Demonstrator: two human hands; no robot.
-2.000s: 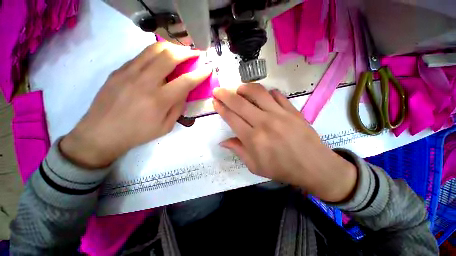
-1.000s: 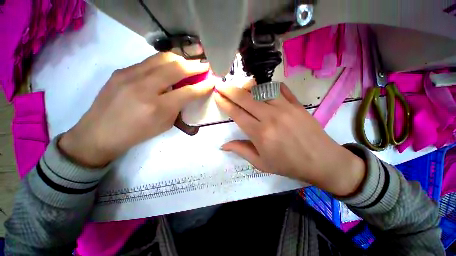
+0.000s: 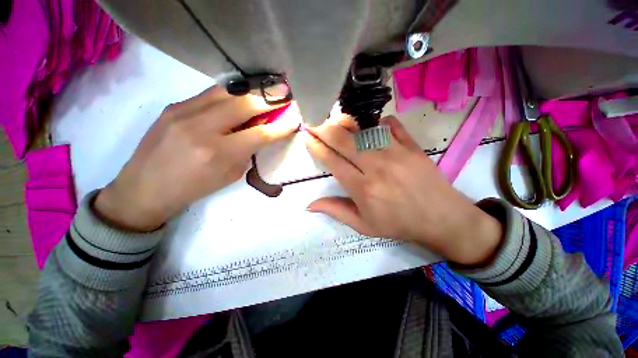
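Observation:
A small hot-pink fabric piece (image 3: 269, 119) shows between the thumb and fingers of my left hand (image 3: 189, 150), in the bright lamp spot below the sewing machine head (image 3: 311, 49). Most of the piece is hidden by my fingers and the machine. My right hand (image 3: 392, 185) lies right of the needle area, its fingertips close to my left fingertips and its thumb spread. Its upper fingers are partly behind the ribbed silver knob (image 3: 373, 138). I cannot tell whether it grips the fabric. The needle is hidden by the head and glare.
Scissors with brass-coloured handles (image 3: 518, 164) lie at right, between sheer pink strips (image 3: 470, 140) and a loose pink heap (image 3: 594, 164). Pink panels (image 3: 50, 196) lie at the left table edge, with a pile above. A ruler scale (image 3: 231, 269) runs along the front. Blue baskets (image 3: 594, 238) stand below right.
The view has shifted, and the machine head covers more of it. The pink fabric shows much less between my hands than two seconds ago. My fingertips are closer together.

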